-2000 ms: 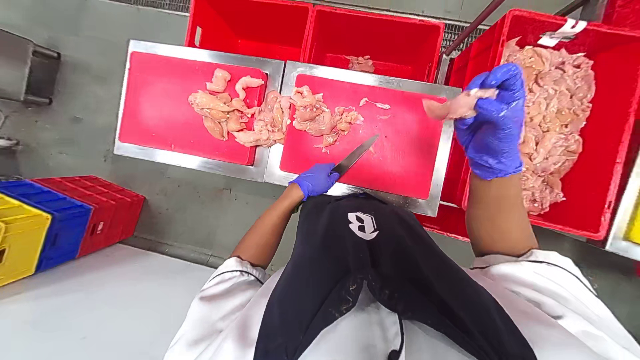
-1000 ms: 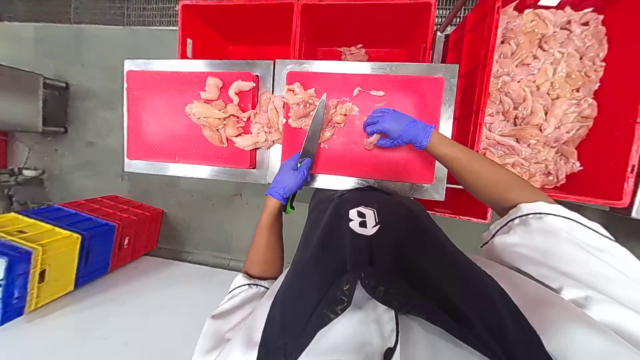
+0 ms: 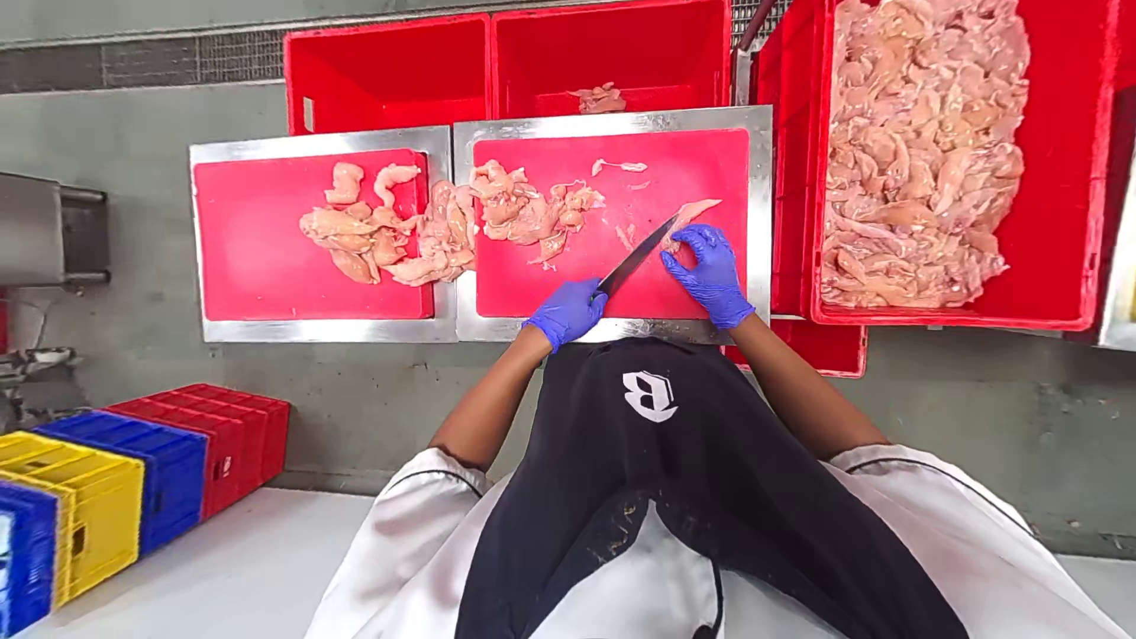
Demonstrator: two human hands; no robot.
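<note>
My left hand (image 3: pixel 568 312), in a blue glove, is closed round the handle of a knife (image 3: pixel 635 259). The blade points up and right, its tip at a strip of raw chicken (image 3: pixel 690 215) on the right red cutting board (image 3: pixel 550 288). My right hand (image 3: pixel 710 273), also gloved, pinches the lower end of that strip. Left of the blade lies a heap of raw chicken pieces (image 3: pixel 532 213), with small trimmings (image 3: pixel 621 166) near the board's top. More chicken (image 3: pixel 359 232) lies on the left red cutting board (image 3: pixel 248 240) and across the gap between the boards.
A large red crate (image 3: pixel 1056 222) full of raw chicken pieces stands at the right. Beyond the boards are two red crates (image 3: pixel 386 75), the right one (image 3: pixel 612 44) holding some chicken. Blue (image 3: pixel 169 470), yellow (image 3: pixel 102 506) and red crates (image 3: pixel 240 444) stand at the lower left.
Two seconds ago my right hand held a piece of chicken raised near the large crate; now it is down on the right board. The knife has shifted, its tip now at the strip by my right hand.
</note>
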